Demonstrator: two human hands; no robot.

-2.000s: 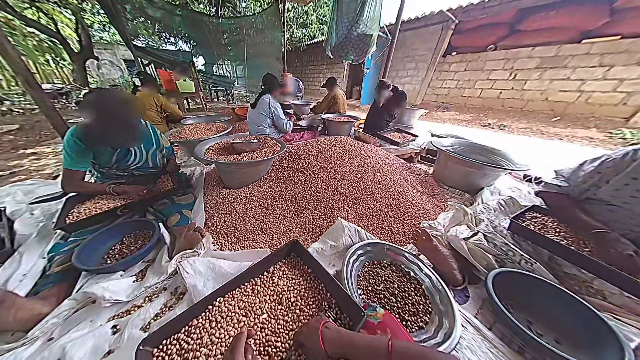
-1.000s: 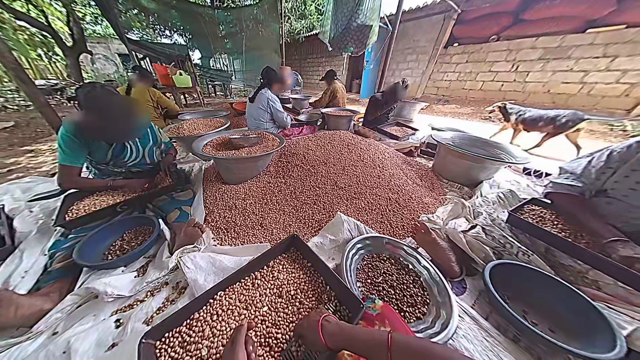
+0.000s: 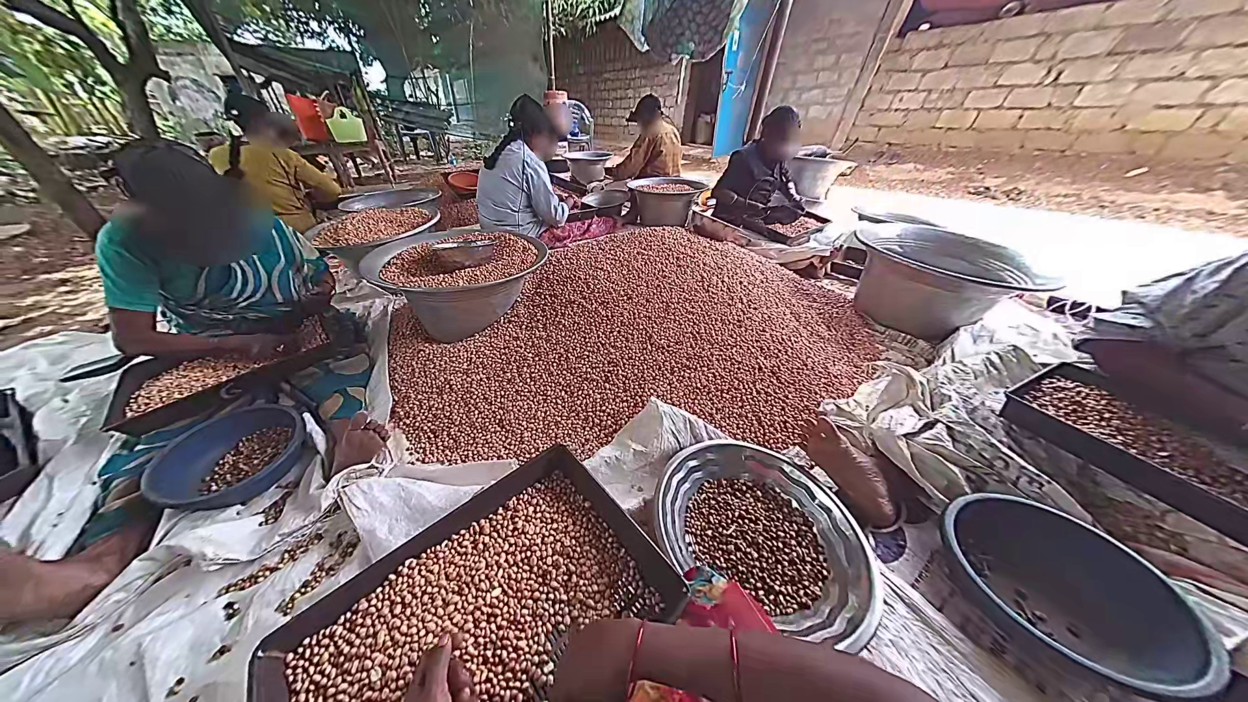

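Note:
A dark rectangular tray [image 3: 624, 531] full of light brown nuts or seeds [image 3: 478, 575] lies before me. At its near edge my left hand [image 3: 441, 675] touches the nuts, only its fingers in view; whether it holds any cannot be told. My right forearm, with red threads round the wrist, crosses the tray's near right corner; my right hand [image 3: 585, 663] is over the nuts, its fingers mostly hidden at the frame's bottom edge. Right of the tray stands a shiny metal basin [image 3: 853, 575] with darker nuts [image 3: 756, 546]. Beyond the tray rises a large heap of the nuts [image 3: 634, 331].
White woven sheets [image 3: 419, 502] lie under everything. A blue basin [image 3: 224, 458] and a person with a tray [image 3: 234, 390] are left. An almost bare dark basin [image 3: 1082, 585], another tray [image 3: 1131, 434] and a person's sleeve are right. Several people and metal tubs [image 3: 458, 302] surround the heap.
The dog that walked at the right one second ago is out of view. My right forearm reaches a little farther left over the tray. The person in dark clothes beyond the heap sits more upright.

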